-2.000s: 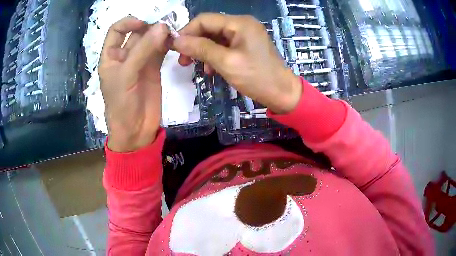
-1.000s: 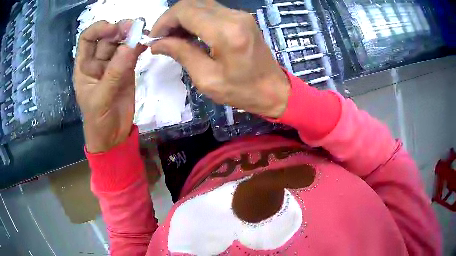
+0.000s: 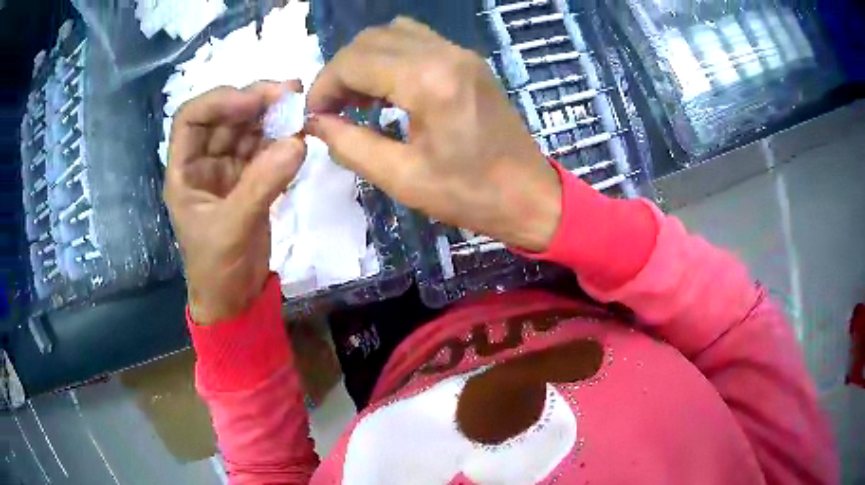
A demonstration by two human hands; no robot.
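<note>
A small whitish translucent piece (image 3: 285, 116) is held between the thumb and fingers of my left hand (image 3: 228, 180), over the tray heaped with white pads (image 3: 322, 223). My right hand (image 3: 446, 123) pinches at the right end of the same piece, its thumb and fingertip touching it. What lies between the right fingertips is too small to tell. The core tray (image 3: 569, 104) with ladder-like rows of thin white rods is right of and partly under my right hand.
A far-left clear tray (image 3: 62, 170) holds stemmed parts. Clear plastic film with white pieces (image 3: 180, 14) lies at the back left. A filled-unit tray (image 3: 730, 57) is at the back right. The dark bench edge (image 3: 104, 355) runs before me; a red stool (image 3: 856, 346) is cut off at right.
The thin stem seen between my hands a second ago is hidden now. The piece is turned in my left fingers, and my hands are closer together. The view has shifted.
</note>
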